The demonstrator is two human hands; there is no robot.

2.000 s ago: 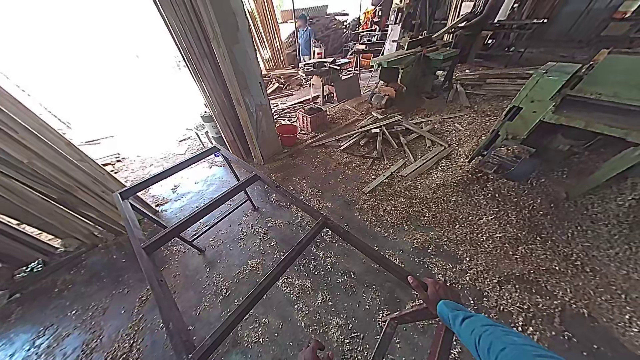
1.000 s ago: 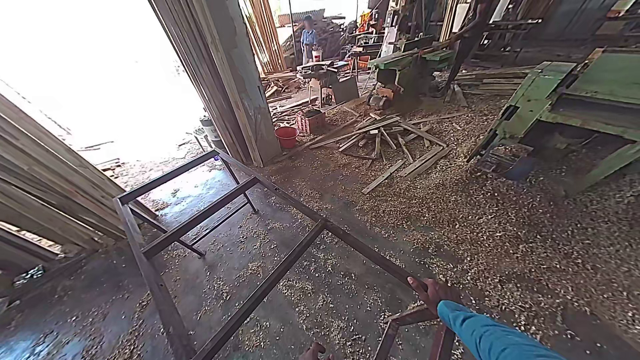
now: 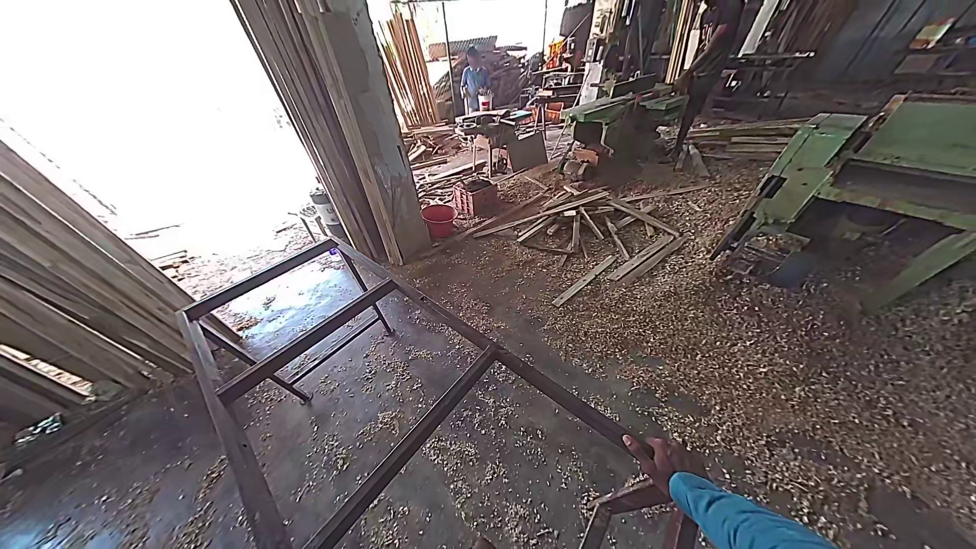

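A long frame of dark bars (image 3: 564, 396) with crossbars and legs stands on the floor before me, running from the bottom edge toward the doorway. My right hand (image 3: 665, 460), in a blue sleeve, rests on its right-hand rail near the corner, thumb on the top face; how far the fingers wrap under is hidden. Below that hand, an angled leg piece (image 3: 629, 499) shows. Of my left hand (image 3: 483, 543) only a fingertip appears at the bottom edge, between the rails; what it touches is out of sight.
Planks (image 3: 69, 267) lean at the left; more stand against a pillar (image 3: 389, 152). A red bucket (image 3: 438, 220), a crate (image 3: 474, 197) and scattered wood strips (image 3: 583, 282) lie beyond. Green machines (image 3: 816, 168) stand right, among wood shavings (image 3: 724, 343). Two people (image 3: 474, 78) are farther back.
My left hand shows less at the bottom edge than two seconds ago. A standing person at the back right is now more visible. My right hand stays at the same rail.
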